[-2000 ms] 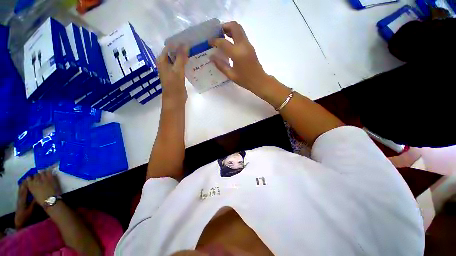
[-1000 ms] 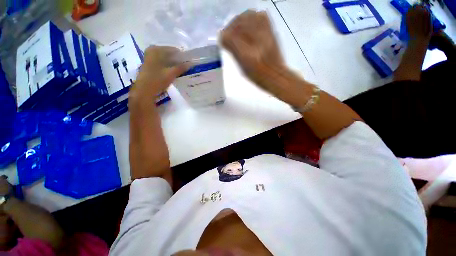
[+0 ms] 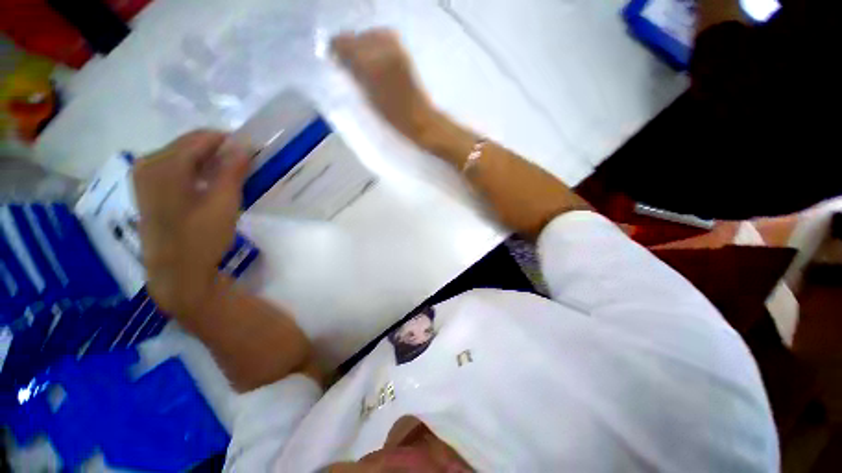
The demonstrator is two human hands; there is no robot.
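My left hand [image 3: 189, 212] holds a cable box [image 3: 314, 180] by its left end, above the white table. The box shows a white printed face, a blue strip and a greyish clear part along its top edge. My right hand [image 3: 383, 74] is off the box, up and right of it, near the clear plastic pile [image 3: 217, 69]. It is blurred with its fingers curled; whether it holds a small clear piece cannot be told.
Stacked cartons [image 3: 46, 249] with blue spines stand at the left. Blue trays or film [image 3: 120, 406] lie at the lower left. An orange object [image 3: 32, 113] is at the upper left. A blue-framed carton [image 3: 665, 28] and a dark-clothed person are at the upper right.
The view has turned and shifted. My right hand has left the box and is now by the plastic pile. My left hand still holds the box, now tilted and farther left in view.
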